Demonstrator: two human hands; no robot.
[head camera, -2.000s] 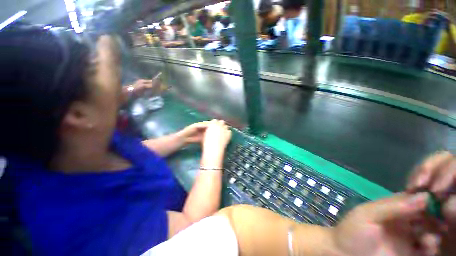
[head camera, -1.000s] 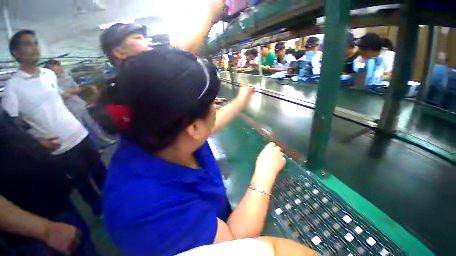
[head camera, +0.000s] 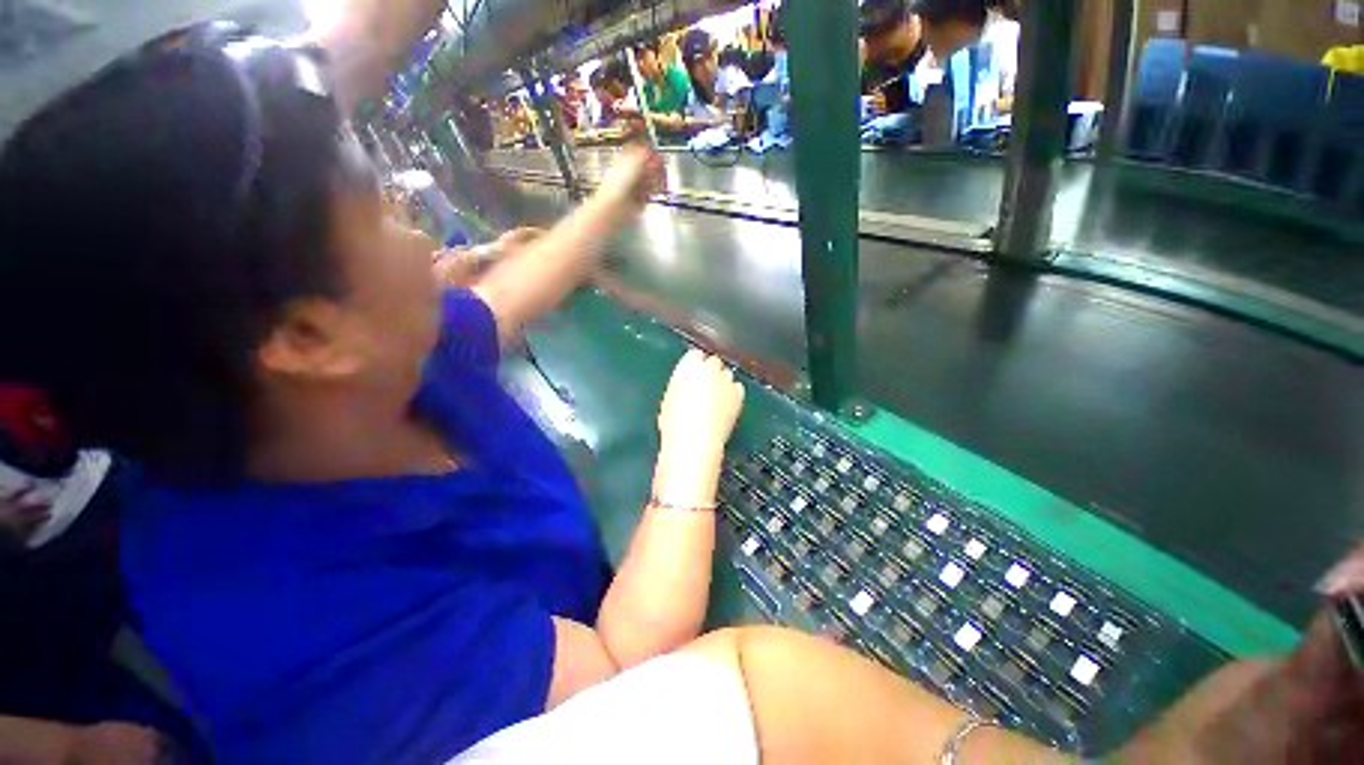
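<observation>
My left forearm reaches from the bottom centre towards the right, with a white sleeve and a thin bracelet. My left hand (head camera: 1272, 714) is blurred and cut off by the lower right edge. A small dark piece (head camera: 1352, 628) shows beside the fingers at the right edge; its kind and which hand holds it cannot be told. A pale fingertip above it may belong to my right hand, otherwise out of the picture. A clear blister tray (head camera: 1129, 680) lies left of my hand, with rows of small dark modules, many with white or silver squares on top.
A person in a blue shirt (head camera: 374, 598) sits close on the left, one hand (head camera: 700, 396) at the tray's far left corner, the other arm stretched towards the conveyor. A green post (head camera: 827, 209) and raised green edge (head camera: 1047, 516) border the dark conveyor (head camera: 987, 359). People sit across it.
The view swung right again after turning left. The dark piece and fingertips show at the right edge, where one second ago my hands were out of view. The neighbour's far arm remains stretched out.
</observation>
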